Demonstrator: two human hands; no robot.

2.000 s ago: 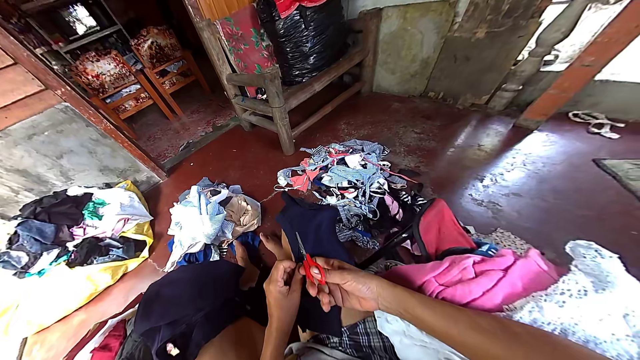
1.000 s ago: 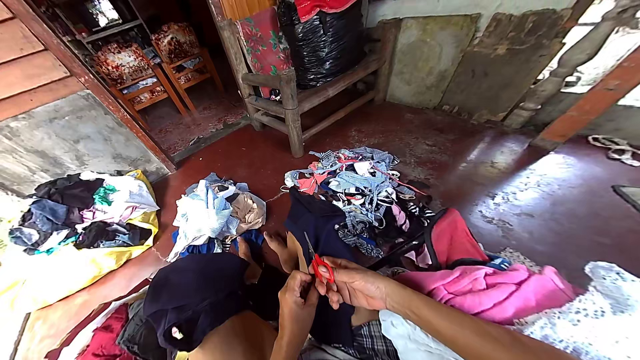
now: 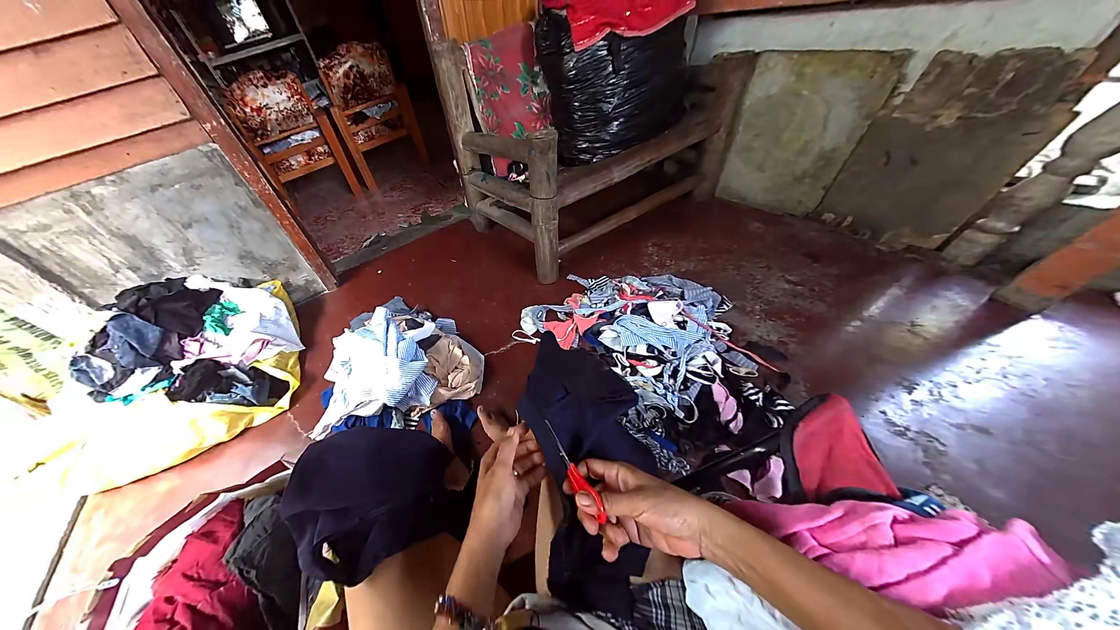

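Red-handled scissors (image 3: pixel 584 493) are held in my right hand (image 3: pixel 643 510), blades pointing up and to the left over dark navy cloth (image 3: pixel 577 402). My left hand (image 3: pixel 507 477) is just left of the scissors, its fingers bent close together near the edge of the navy cloth. Whether a small piece sits between those fingertips is too small to tell. More dark navy cloth (image 3: pixel 367 499) lies over my left knee. Beyond the hands is a heap of cut fabric scraps and straps (image 3: pixel 665 341) on the red floor.
A smaller pile of light cloth (image 3: pixel 385 363) lies left of the scraps. Farther left, clothes rest on a yellow-edged sack (image 3: pixel 284 367). Pink cloth (image 3: pixel 910 542) lies at right. A wooden bench (image 3: pixel 544 206) holds a black plastic bag (image 3: pixel 612 87).
My hands have moved apart; before, they were together at the scissors. The scissors stay in my right hand.
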